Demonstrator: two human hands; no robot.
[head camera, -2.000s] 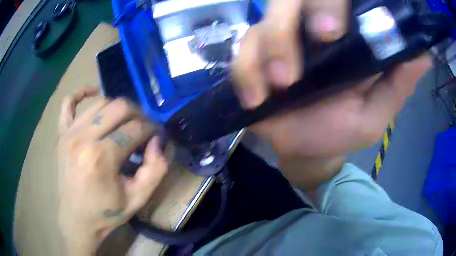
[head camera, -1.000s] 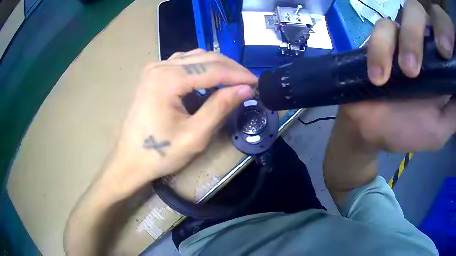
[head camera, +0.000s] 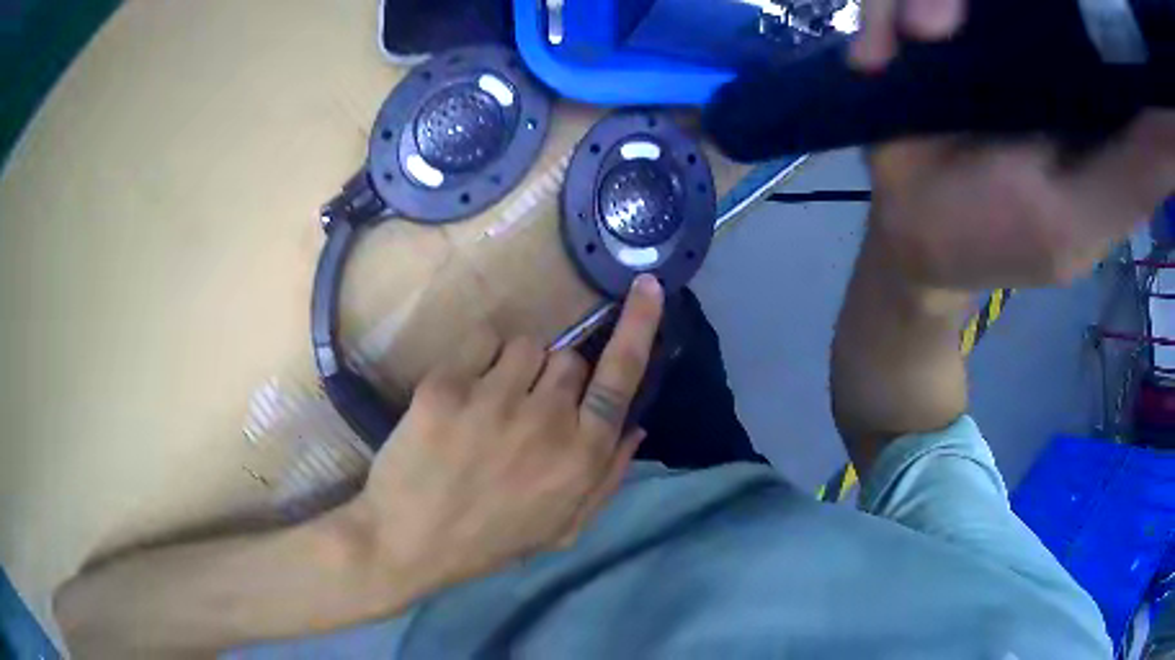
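The headset lies on the cardboard with the inner sides of both ear cups facing up. The left cup (head camera: 460, 134) and right cup (head camera: 638, 204) each have a shiny perforated grille with a white oval insert above and below it. My left hand (head camera: 515, 438) lies over part of the headband (head camera: 330, 303), its index fingertip on the lower rim of the right cup; whether it grips the band is hidden. My right hand (head camera: 1018, 213) holds the thick black electric screwdriver (head camera: 889, 110), its front end close to the right cup's upper right rim. The bit cannot be made out.
The blue tray (head camera: 619, 80) with a metal mechanism is at the top, partly behind the screwdriver. A dark flat device (head camera: 445, 23) lies beside it. The table edge runs beside the right cup, with grey floor beyond. A blue object (head camera: 1095, 516) is at lower right.
My left hand has left the screwdriver's front end and moved down to the right cup's lower rim. Both cups now show fully. The tray sits higher in view.
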